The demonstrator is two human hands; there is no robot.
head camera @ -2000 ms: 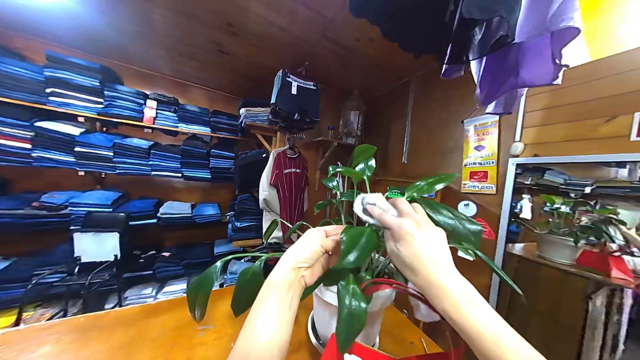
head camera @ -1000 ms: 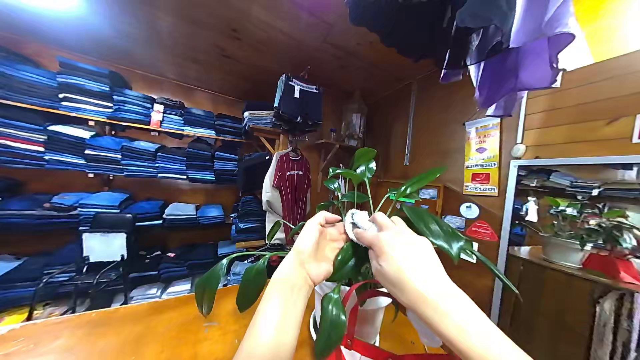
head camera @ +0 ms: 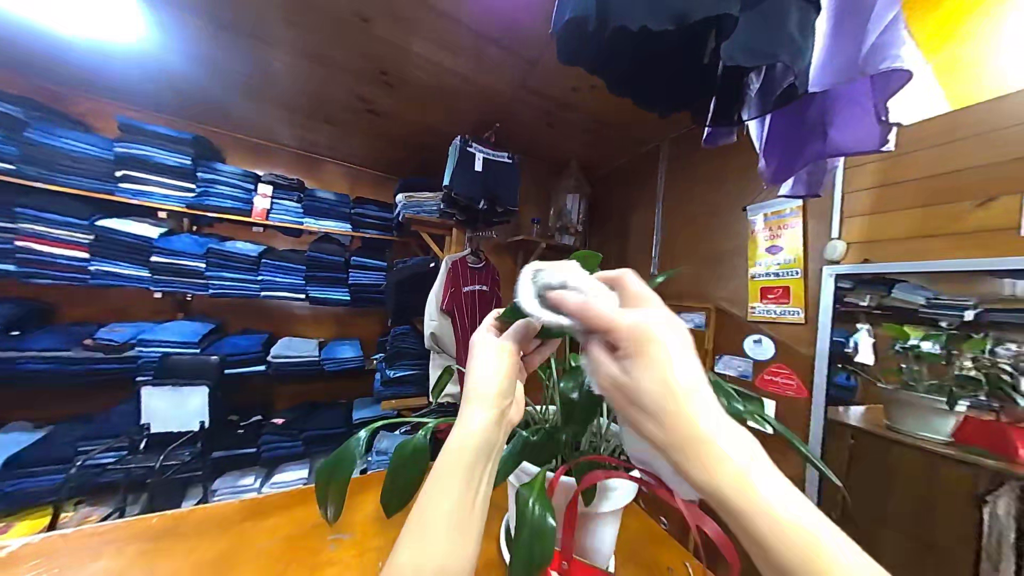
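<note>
A potted plant with broad green leaves [head camera: 406,474] stands in a white pot [head camera: 596,520] on a wooden counter. My left hand [head camera: 500,364] pinches a green leaf above the pot, partly hidden behind the cloth. My right hand [head camera: 640,344], slightly blurred, holds a bunched white cloth [head camera: 560,292] against or just over that leaf; contact is unclear. Red ribbon-like straps [head camera: 696,516] loop around the front and right of the pot, joined to something red at the bottom edge.
The orange-brown wooden counter [head camera: 240,532] spans the lower left. Folded jeans [head camera: 156,172] fill wall shelves at left, with a black chair [head camera: 180,408] before them. Purple and dark garments [head camera: 832,120] hang overhead. A mirror [head camera: 828,376] at right reflects the plant.
Both hands have risen from the middle of the plant to a higher spot, the right one still with the white cloth. A leaf is now between the left fingers.
</note>
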